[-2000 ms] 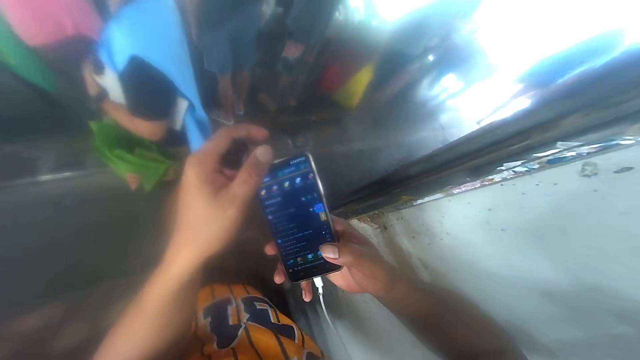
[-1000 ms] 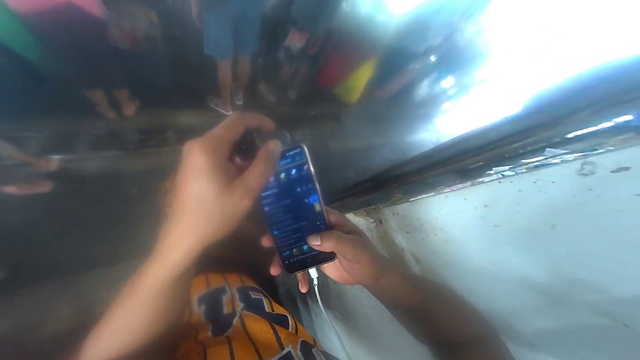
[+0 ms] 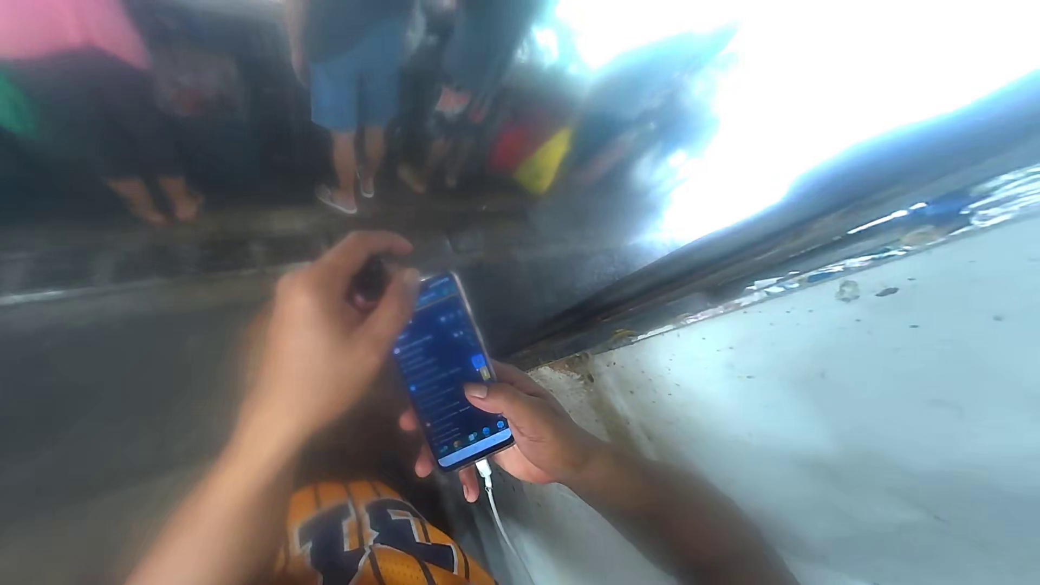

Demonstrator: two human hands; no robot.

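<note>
A smartphone with a lit screen lies in my right hand, the thumb over the lower right of its screen and fingers showing past its left edge. From its bottom end runs a white charging cable. My left hand is raised at the phone's upper left, thumb and index finger curled around a small dark thing that is too blurred to name. The thumb tip is close to the phone's top left corner; whether they touch, I cannot tell.
A pale, stained ledge or wall fills the right side, with debris along its dark edge. Several people stand beyond, one in blue shorts. Near them is a red and yellow thing. Orange striped clothing shows at the bottom.
A person in light blue seen at the upper left two seconds ago is gone from there. The phone's screen content has changed. Both hands keep about the same place.
</note>
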